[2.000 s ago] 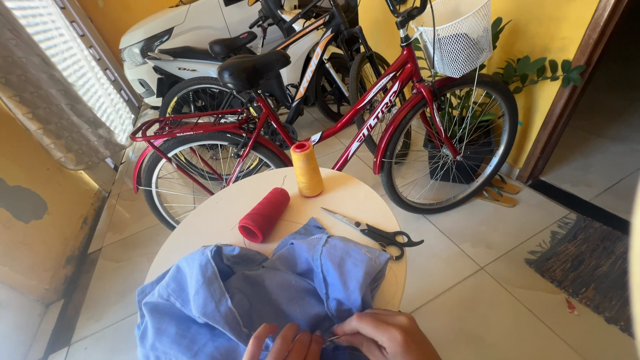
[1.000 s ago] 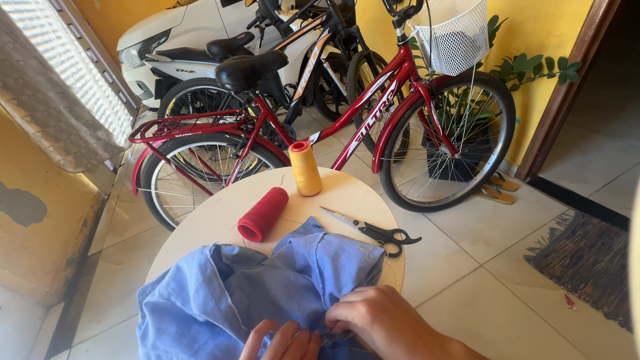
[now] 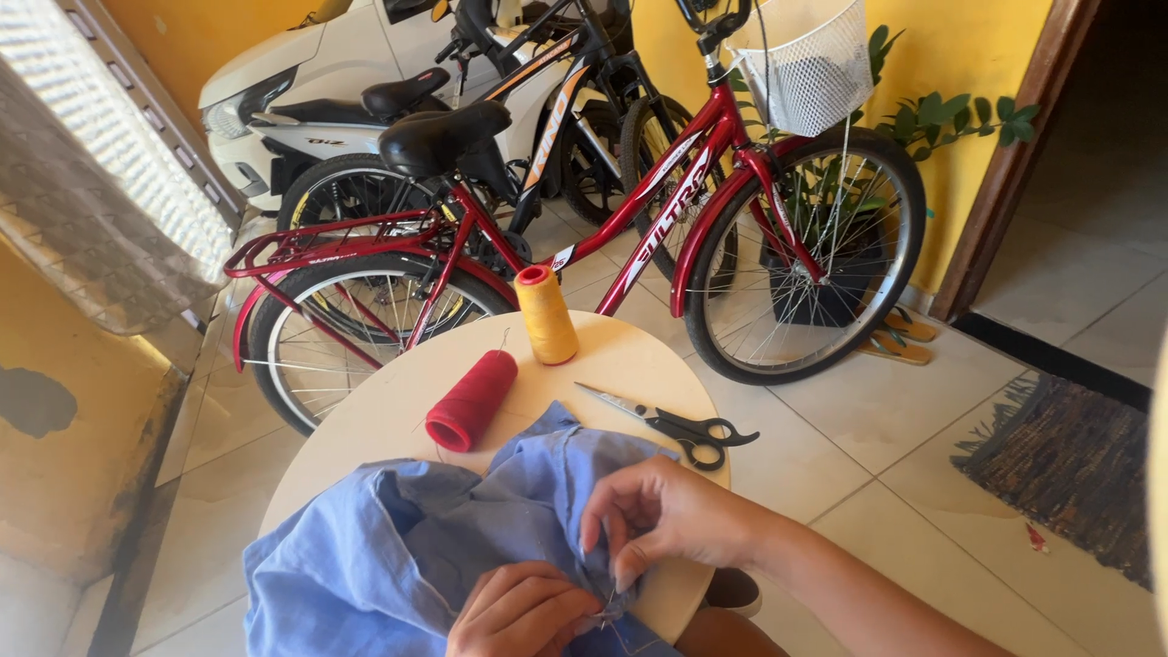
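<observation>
Blue cloth [image 3: 438,538] lies bunched over the near part of a round cream table [image 3: 365,401] and over its edge. My left hand [image 3: 525,607] pinches a fold of it at the bottom of the view. Just above and right of those fingertips is my right hand [image 3: 662,520], thumb and fingers curled close to the fold; whether it grips thread or a needle is too fine to tell. A thin thread trails below the hands. Beyond the cloth lie a red thread cone [image 3: 473,401] on its side, an upright yellow thread cone [image 3: 546,315] and black-handled scissors [image 3: 675,422].
Behind the table stands a red bicycle [image 3: 630,246] with a white basket [image 3: 803,68]. Farther back are another bicycle [image 3: 547,119] and a white motor scooter [image 3: 347,128]. A potted plant [image 3: 821,274] is by the yellow wall, a dark woven rug [image 3: 1068,465] at the right.
My right hand has risen from low beside my left hand and now shows its thumb and curled fingers above the fold. My left hand stays at the cloth.
</observation>
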